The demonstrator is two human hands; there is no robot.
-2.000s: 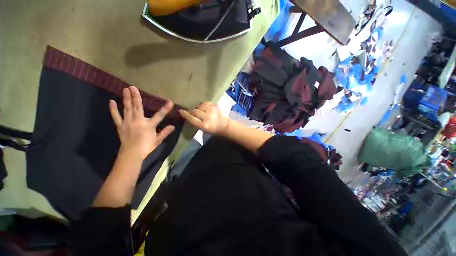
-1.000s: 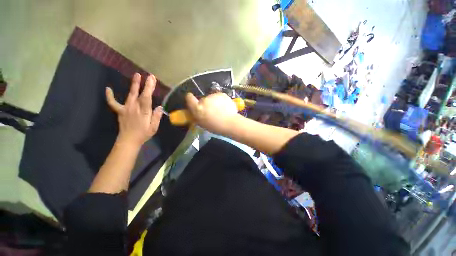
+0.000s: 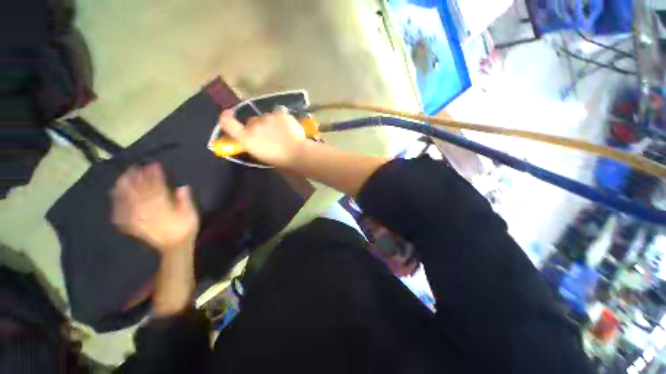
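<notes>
A black garment panel (image 3: 95,212) lies on the pale ironing table cover (image 3: 157,51). The end of its maroon strip (image 3: 220,93) shows at the panel's upper corner. My right hand (image 3: 270,136) is closed on the orange-yellow handle of the steam iron (image 3: 228,147), which sits over the strip edge and hides part of it. My left hand (image 3: 155,208) is blurred, fingers spread, over the middle of the panel; whether it touches the cloth cannot be told.
A tan hose (image 3: 467,126) and a dark blue hose (image 3: 496,153) run from the iron to the right. Dark stacked garment pieces (image 3: 44,73) lie at the upper left. A blue-framed panel (image 3: 431,51) stands beyond the table's edge.
Since the last earlier frame, the iron in my right hand has moved left along the strip edge. My left hand has moved down and left, away from the strip. The view has shifted.
</notes>
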